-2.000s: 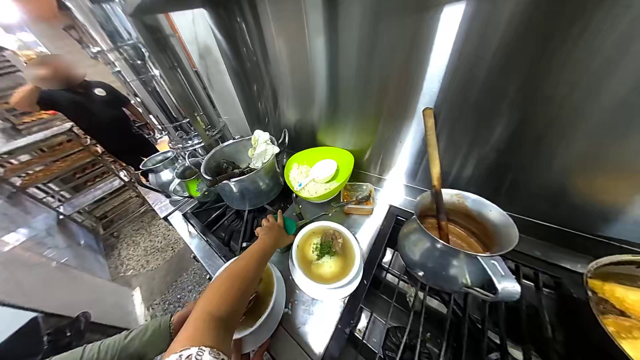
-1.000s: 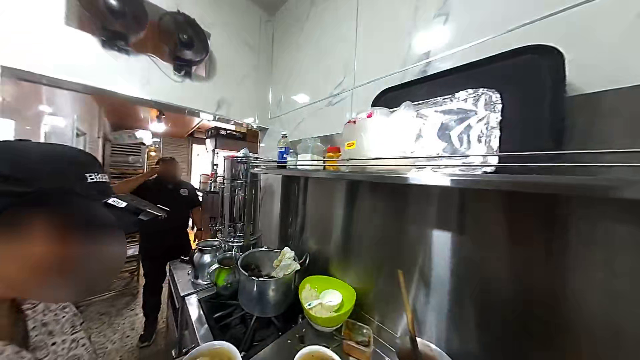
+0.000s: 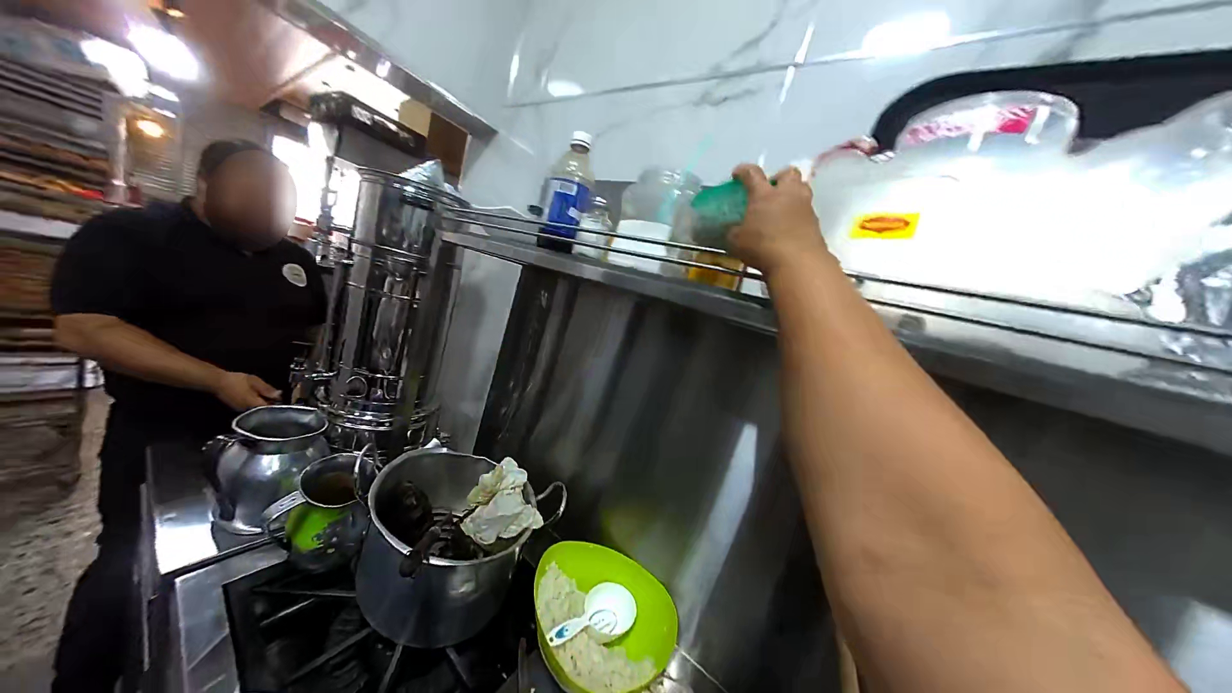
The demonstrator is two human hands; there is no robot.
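Observation:
My right hand (image 3: 778, 219) is raised to the wall shelf (image 3: 616, 268), its fingers closed on a green lid (image 3: 720, 204) above a container of yellow-orange contents (image 3: 714, 269). To its left on the shelf stand a clear jar with white contents (image 3: 643, 231), a small bottle and a bottle with a blue label (image 3: 566, 195). Right of the hand is a large translucent plastic bag (image 3: 972, 207). Below, a lime-green bowl (image 3: 656, 602) holds pale grated food and a white measuring scoop (image 3: 610, 612). My left hand is out of frame.
A large metal pot (image 3: 423, 592) with dark contents and a crumpled pale wrapper (image 3: 502, 502) stands on the stove grates (image 3: 308, 626). Metal pitchers (image 3: 274, 462) and a tall steel urn (image 3: 385, 289) are behind it. Another person (image 3: 192, 308) stands at the left.
My right hand has moved from beside the soup bowls up to the shelf. The view has swung up and left. The other person's raised arm is now lowered.

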